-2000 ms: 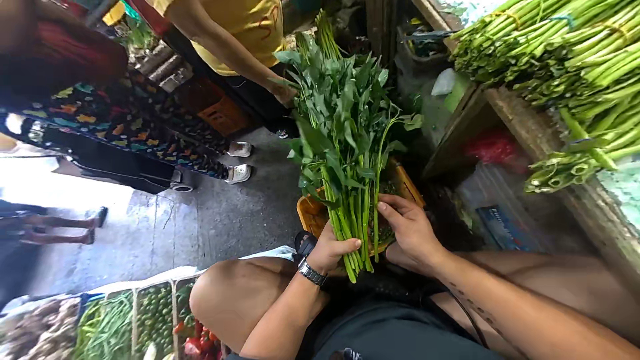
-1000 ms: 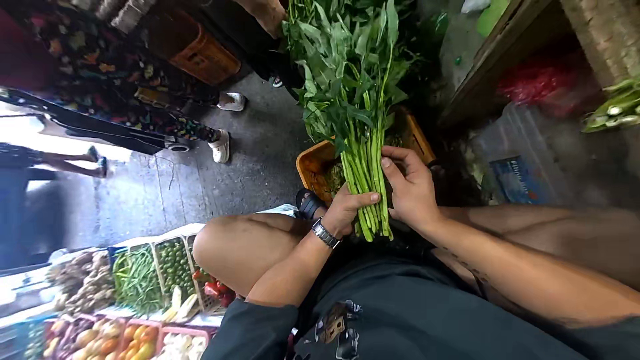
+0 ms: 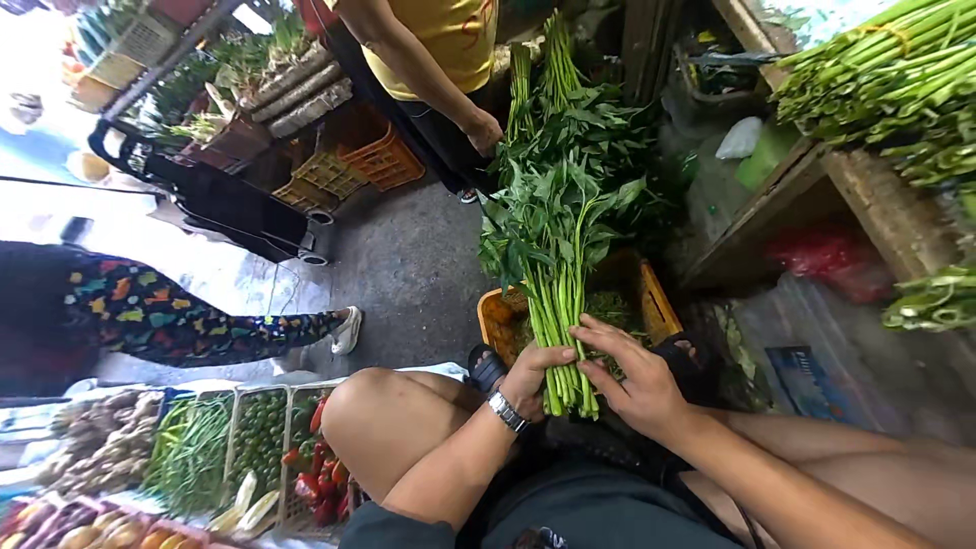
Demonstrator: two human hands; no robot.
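Note:
A bunch of leafy green stems that looks like water spinach (image 3: 560,305) is held over an orange plastic crate (image 3: 499,316), cut ends toward me and leaves pointing away. My left hand (image 3: 534,377), with a metal watch at the wrist, is closed round the stems near their cut ends. My right hand (image 3: 629,374) rests its fingers and thumb on the right side of the same stems, the fingers partly spread. More leafy bunches (image 3: 587,122) lie just beyond the held one. Cut plant bits lie inside the crate.
At right, a wooden stand (image 3: 892,206) carries tied green bunches (image 3: 884,84). Trays of ginger (image 3: 114,442), green beans (image 3: 194,450) and red peppers (image 3: 324,476) are at lower left. A person in yellow (image 3: 442,46) stands ahead; another in patterned trousers (image 3: 175,313) is at left, near a black trolley (image 3: 236,210).
The view has tilted up from a second ago. Both hands stay at the stem ends; my right hand's fingers now lie straighter along the stems. The person in patterned trousers has changed stance.

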